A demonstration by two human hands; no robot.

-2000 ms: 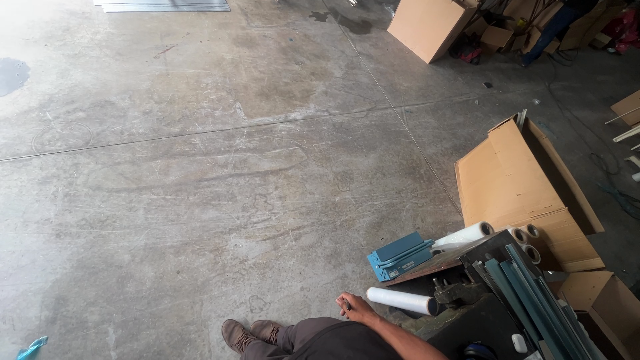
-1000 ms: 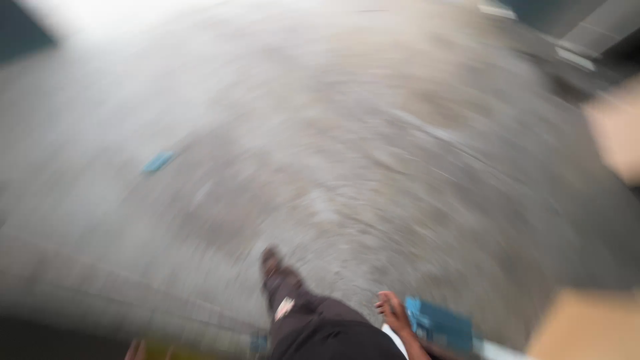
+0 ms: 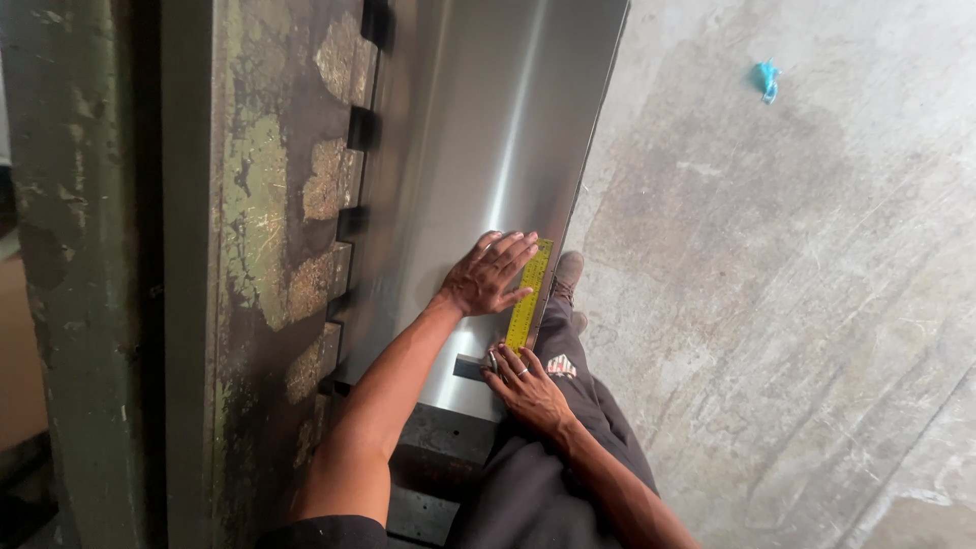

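Observation:
A shiny metal sheet point(image 3: 473, 152) lies on the bed of a heavy machine. Along its right edge lies a yellow ruler point(image 3: 526, 305) with graduations. My left hand point(image 3: 488, 278) is spread flat on the sheet, its fingertips and thumb on the ruler's far part. At the ruler's near end is my right hand point(image 3: 532, 389), fingers bent, with a slim metallic marking tool point(image 3: 493, 360) between them; its tip cannot be made out. A small dark rectangle point(image 3: 467, 367) on the sheet sits just left of the right hand.
The machine's worn green-painted upper part point(image 3: 259, 191), with a row of metal blocks point(image 3: 332, 179), stands along the sheet's left side. Dark machine parts point(image 3: 438, 457) lie below the sheet's near edge. On the concrete floor point(image 3: 762, 267) at right is a blue plastic scrap point(image 3: 767, 80).
The view has swung from the open floor and boxes to the machine and sheet. Both hands are now at the ruler; two seconds ago one hand showed near the rolls and blue box.

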